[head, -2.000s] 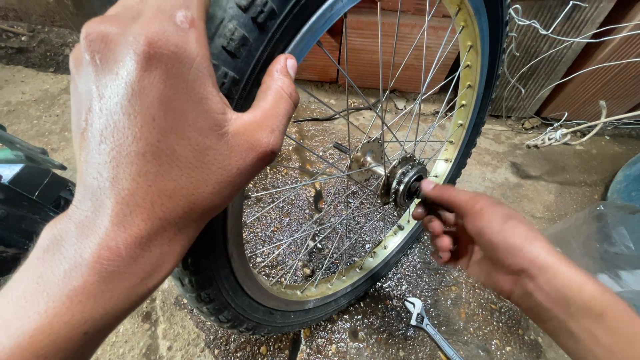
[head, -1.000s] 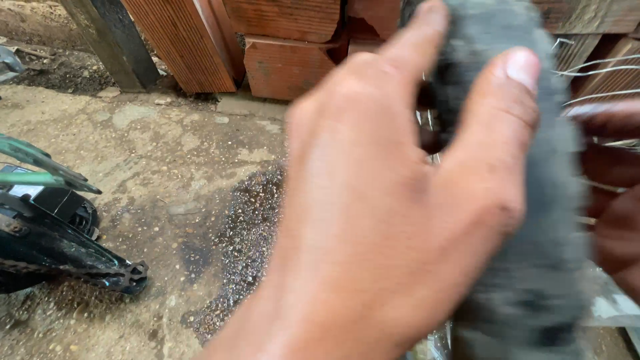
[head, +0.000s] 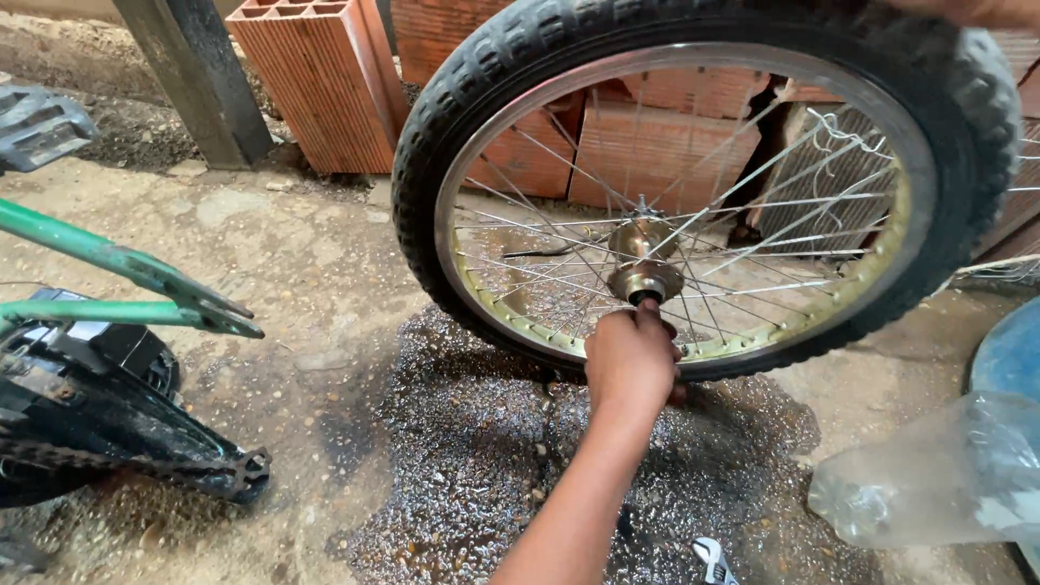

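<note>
A bicycle wheel (head: 439,154) with a knobbly black tyre stands tilted on the wet floor. My left hand (head: 632,353) reaches up from the bottom with its fingers closed around the dark near end of the metal hub (head: 643,256). What lies inside those fingers is hidden. Toothed metal shows at the hub's far end. At the top right edge, my right hand (head: 967,12) is on top of the tyre, mostly cut off and blurred. An adjustable wrench (head: 712,559) lies on the floor at the bottom edge.
A green bicycle frame (head: 89,252) with a chain (head: 122,461) lies at left, near a pedal (head: 41,126). Hollow clay bricks (head: 321,89) and a post (head: 203,81) stand behind. At right are a clear plastic bag (head: 902,479) and a blue container (head: 1007,349).
The wheel has been turned around, so its toothed side now faces away. My left hand has gone from the tyre to the hub, my right from the hub to the tyre. The view has shifted.
</note>
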